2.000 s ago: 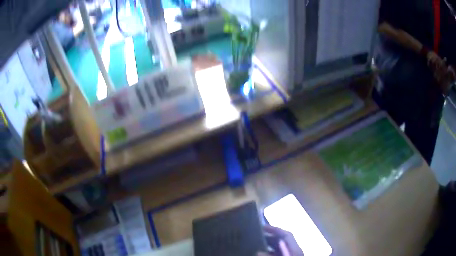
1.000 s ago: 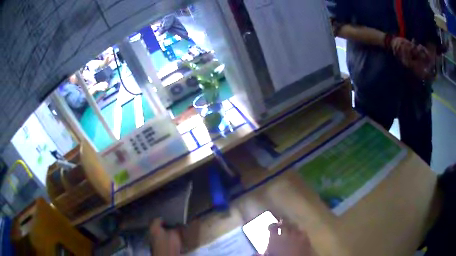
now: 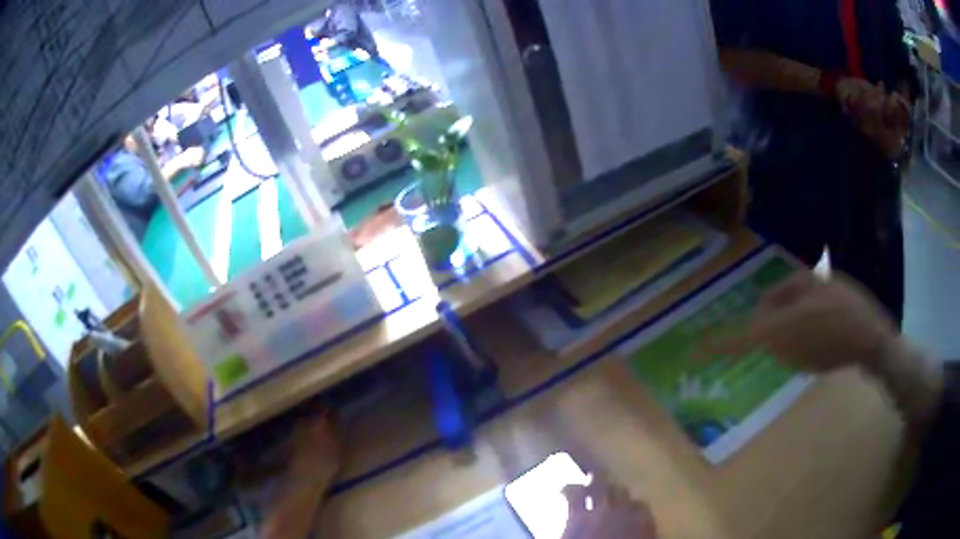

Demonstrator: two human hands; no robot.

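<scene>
My left hand (image 3: 314, 447), blurred, reaches up from the bottom edge into the low slot of the document shelf (image 3: 384, 405); its fingers are unclear, and I cannot tell if it holds anything. My right hand (image 3: 613, 518), blurred and cut off by the bottom edge, rests beside a glaring white patch on the desk. Small bright spots show at its fingers; I cannot tell if it holds a pen. A white printed form (image 3: 463, 520) lies between my hands, partly cut off.
Another person's hand (image 3: 816, 324) hovers over the green desk sheet (image 3: 705, 395). A second person (image 3: 811, 158) stands behind with hands together. A blue holder (image 3: 451, 400) stands mid-desk. The ledge bears a desk sign (image 3: 284, 305), potted plant (image 3: 437, 179) and wooden organizer (image 3: 137, 405).
The dark grey flat thing went from mid-desk to the slot with my left hand and no longer shows clearly. Another person's hand has come in over the green sheet. The view has shifted.
</scene>
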